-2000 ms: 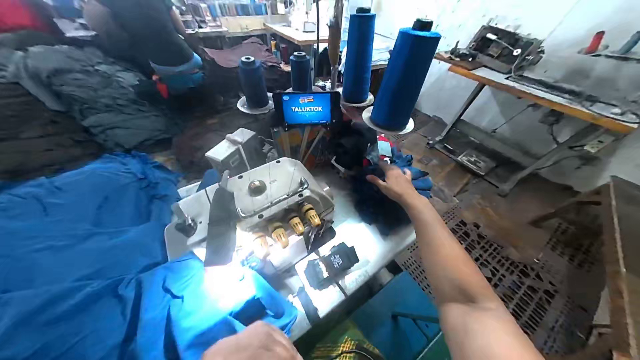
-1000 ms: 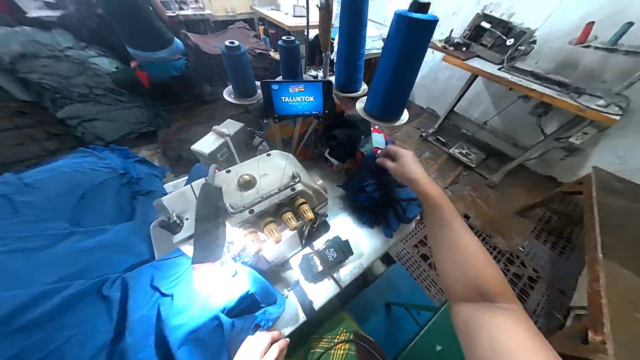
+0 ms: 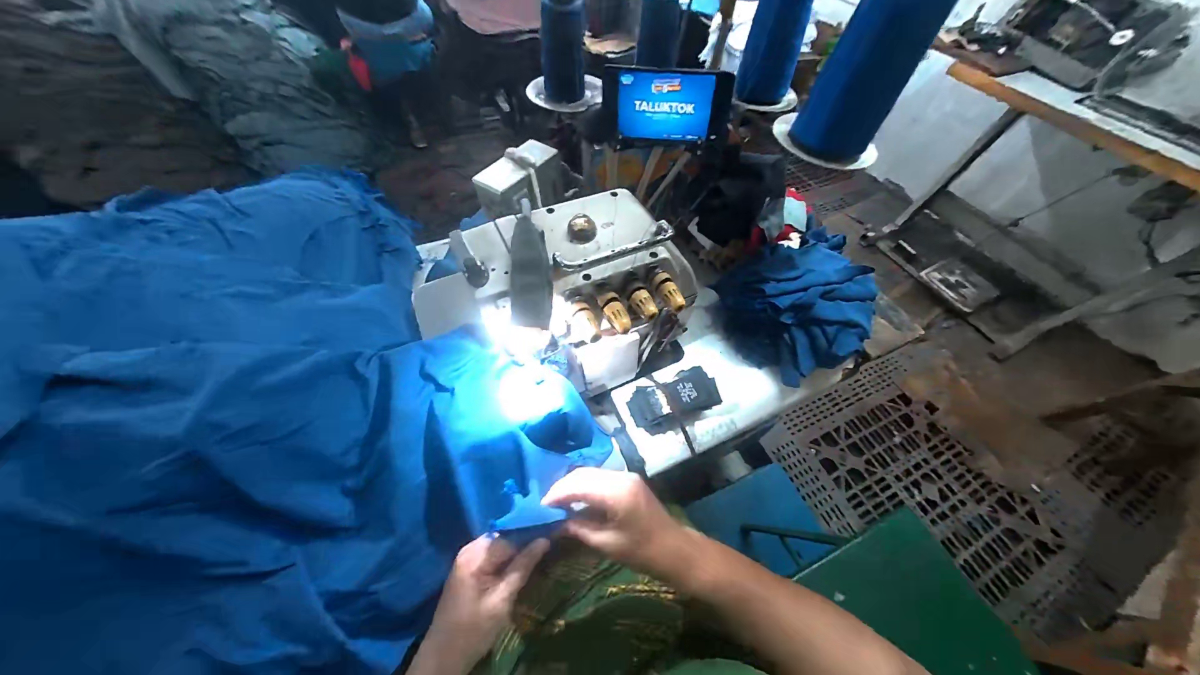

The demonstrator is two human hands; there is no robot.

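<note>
Blue fabric [image 3: 234,394] covers the left side and runs up to the lit needle area of an overlock sewing machine [image 3: 600,225]. At the fabric's near edge, my left hand [image 3: 487,581] pinches the cloth from below. My right hand [image 3: 609,516] grips the same edge just to its right, thumb and fingers together. Beyond the hands, a stack of dark labels [image 3: 689,389] under a dark band lies on the white machine table [image 3: 741,412]. A bunched pile of blue cloth pieces [image 3: 797,300] rests at the table's right end.
Large blue thread cones [image 3: 862,84] stand behind the machine, around a phone [image 3: 666,105] with a lit screen. A green board [image 3: 909,600] and a plastic crate-like grid [image 3: 900,459] are at the lower right. Another sewing table [image 3: 1078,122] stands at the upper right.
My right hand has moved from the dark and blue cloth pile at the table's right end to the near fabric edge, beside my left hand. The view has tilted down.
</note>
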